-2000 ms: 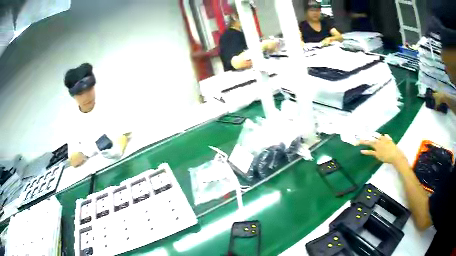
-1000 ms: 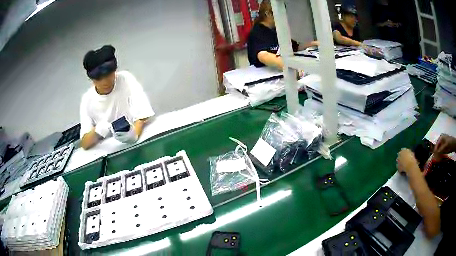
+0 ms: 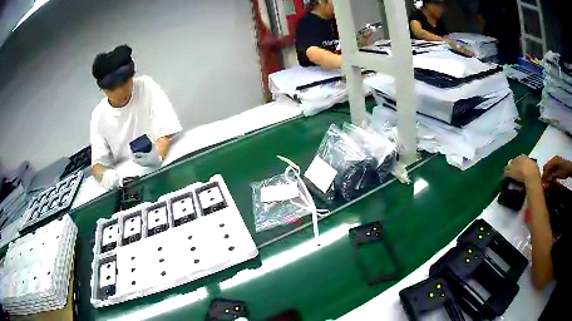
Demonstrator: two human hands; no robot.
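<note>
Neither of my hands can be made out. A white blister tray (image 3: 179,251) lies on the green belt (image 3: 301,269), with black parts in its back row and one in its left column. A black phone housing (image 3: 374,251) lies singly on the belt, right of centre. Another housing (image 3: 227,310) is cut off by the bottom edge. Beside it is a dark, blurred shape I cannot identify. Overlapping black housings (image 3: 467,257) lie on the white surface at right.
Plastic bags of parts (image 3: 354,163) and a white strap (image 3: 307,194) lie mid-belt by a pale post (image 3: 404,88). Spare trays (image 3: 37,266) are stacked left. A white-shirted worker (image 3: 128,119) holds a dark unit across the belt. Another person's hands (image 3: 524,169) work at right.
The two single housings on the belt have shifted left in view. The white-shirted worker's one hand has moved down to a dark part behind the tray. The neighbour's hands at right have come together over a dark part.
</note>
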